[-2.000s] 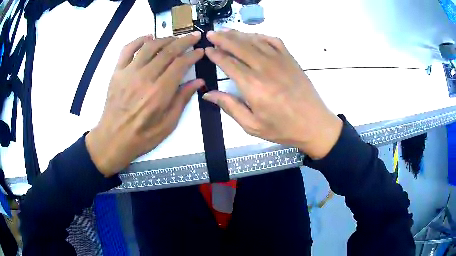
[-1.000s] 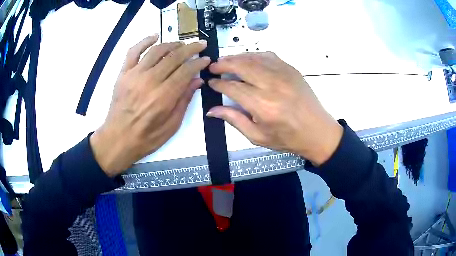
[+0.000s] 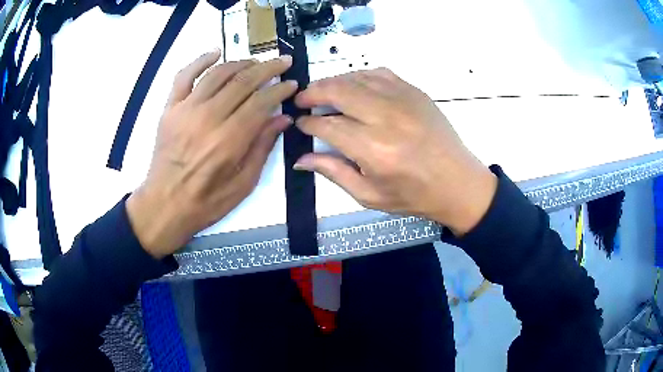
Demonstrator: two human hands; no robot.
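Note:
A flat black strip (image 3: 301, 196) runs from the presser foot (image 3: 293, 25) down over the table's front edge. A tan block (image 3: 262, 27) is just left of the foot. My left hand (image 3: 211, 145) lies palm down, its fingertips on the strip's left side below the foot. My right hand (image 3: 400, 142) rests with fingertips and thumb on the strip's right side, a little lower. Both press the strip flat; their palms are hidden. The strip's lower end lies at the measuring tape.
Another black strip (image 3: 138, 102) lies slanted on the table left of my left hand. Tangled black strips (image 3: 42, 145) are at the far left. A printed measuring tape (image 3: 371, 234) runs along the front edge. A pale grey knob (image 3: 358, 20) is right of the foot.
My right hand has moved down from near the foot to lower on the strip. The strip's lower end has moved slightly up and left. The view has shifted a little.

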